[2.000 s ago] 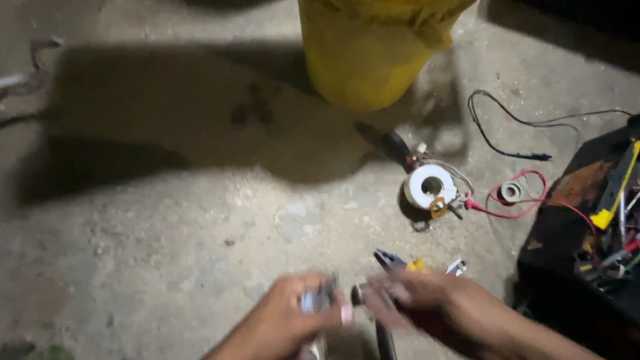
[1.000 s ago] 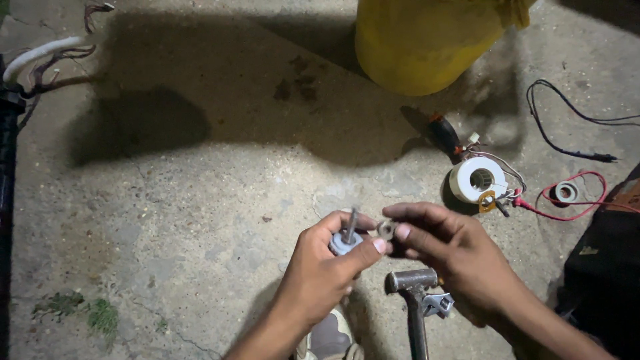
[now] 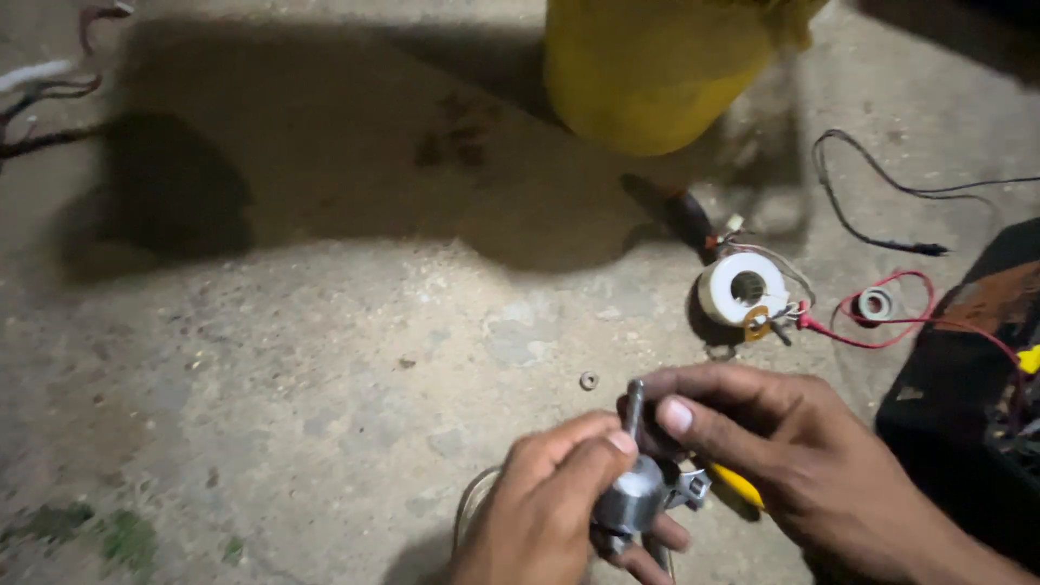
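Observation:
My left hand [image 3: 561,487] grips a metal motor rotor [image 3: 630,496], whose thin shaft points up between my hands. Close beside the shaft, my right hand [image 3: 756,439] has its thumb and fingers curled near the tip; whether it holds something small is hidden. A small ring-shaped part [image 3: 589,380] lies on the concrete just beyond my hands. Farther right sits a white motor stator [image 3: 743,288] with wires and a red test clip [image 3: 806,318] at its edge. Partly behind my hands are a metal tool [image 3: 691,487] and a yellow handle [image 3: 738,486].
A yellow bucket [image 3: 650,81] stands at the top. On the right are a grey ring part [image 3: 875,305], a black cable [image 3: 861,236], a dark-handled tool [image 3: 689,218] and a black container [image 3: 934,406]. Wires [image 3: 49,89] lie at the upper left.
One second ago a small ring was between the fingers of my right hand; now a ring lies on the floor. My right hand has moved close to the rotor shaft.

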